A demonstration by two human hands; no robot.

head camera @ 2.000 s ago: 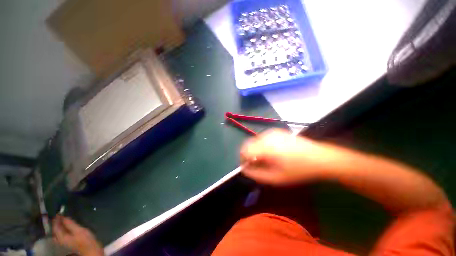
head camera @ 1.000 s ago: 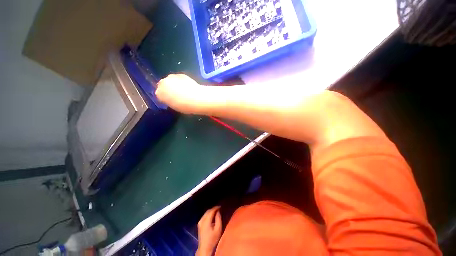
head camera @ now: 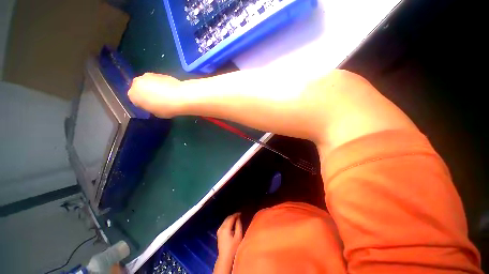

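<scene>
The framed unit (head camera: 96, 127) has a pale flat top in a metal rim and a blue base, at the left of the bench. My right hand (head camera: 155, 95) is at the unit's blue near-right side, fingers curled and pointing down; what they hold, if anything, is hidden. My left hand (head camera: 229, 235) is low by my orange-clad lap, below the bench edge, partly hidden, with a gap between thumb and fingers and nothing seen in it. Red-handled tongs (head camera: 231, 129) lie partly under my right forearm, their dark tips reaching past the bench edge.
A blue tray (head camera: 244, 49) of small metal parts stands on white paper (head camera: 343, 24) at the top. Cardboard (head camera: 59, 43) leans behind the unit. A white bottle (head camera: 109, 257) is at the lower left. Another blue tray (head camera: 195, 254) with parts is below the white bench edge (head camera: 201, 206).
My right hand has moved from beside the tongs to the unit's side. My left hand has gone from the lower-left bench end to beside my lap. The view has shifted, cutting off more of the upper tray.
</scene>
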